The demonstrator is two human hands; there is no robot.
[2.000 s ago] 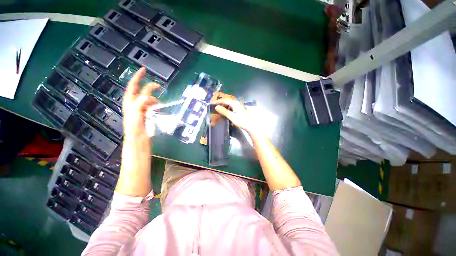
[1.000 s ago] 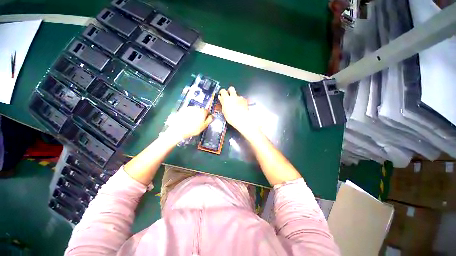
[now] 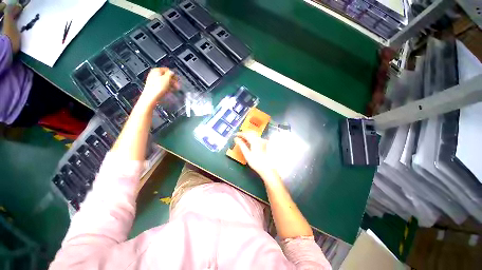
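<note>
The orange holding fixture [image 3: 256, 124] lies on the green bench with its orange face showing and no housing seen on it. My right hand [image 3: 251, 147] is on its lower part, fingers curled against it. The shiny adhesive sheet [image 3: 224, 124] lies just left of the fixture. My left hand [image 3: 160, 83] is over the clear blister tray [image 3: 87, 66], among the dark housings [image 3: 198, 67]. Its fingers are bent and blurred, and I cannot tell whether they hold a housing. Several housings lie in the tray pockets, some smooth side up, others showing their hollow inside.
Dark blocks [image 3: 360, 141] stand at the right bench edge, beside stacked wrapped trays [image 3: 423, 153]. A lower tray of housings [image 3: 84, 161] is below the bench at left. Tweezers [image 3: 66, 31] lie on white paper [image 3: 50, 39]. Another person's purple sleeve [image 3: 11, 87] shows far left.
My left hand has moved from the fixture up and left to the tray. The dark housing has gone from the fixture, whose orange face now shows. The view has turned and shifted.
</note>
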